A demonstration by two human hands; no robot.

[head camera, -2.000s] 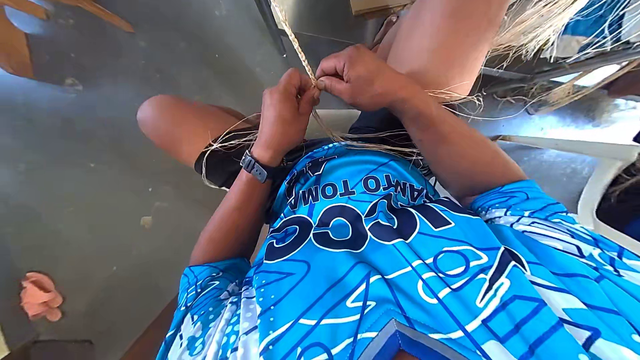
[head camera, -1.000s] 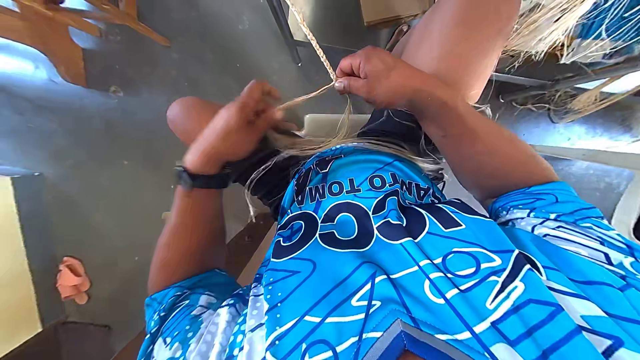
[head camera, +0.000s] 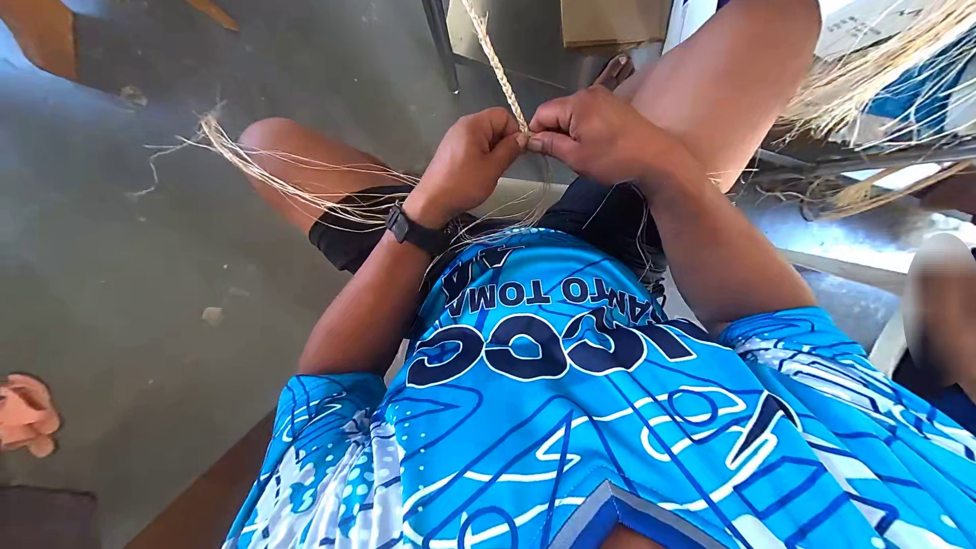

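Note:
A pale braided fiber cord (head camera: 499,72) runs down from the top edge to my fingertips. My left hand (head camera: 473,160), with a black watch on its wrist, pinches the lower end of the braid between thumb and forefinger. Touching it from the other side, my right hand (head camera: 591,137) pinches the same end. Loose unbraided fibers (head camera: 286,181) spread leftward from near my hands, across my thigh and past the knee. More thin strands hang below the fingers over my dark shorts. How the strands cross between the fingertips is hidden.
A bundle of loose pale fibers (head camera: 877,84) lies at the upper right over a rack or table. A cardboard box (head camera: 614,21) stands at the top, beside a dark metal leg (head camera: 441,46). Orange-pink footwear (head camera: 27,414) is on the floor at left. Part of a person (head camera: 942,313) shows at the right edge.
One second ago my left hand was drawn out to the left, apart from the right, with a strand stretched between them. It is back against the right hand at the braid's end.

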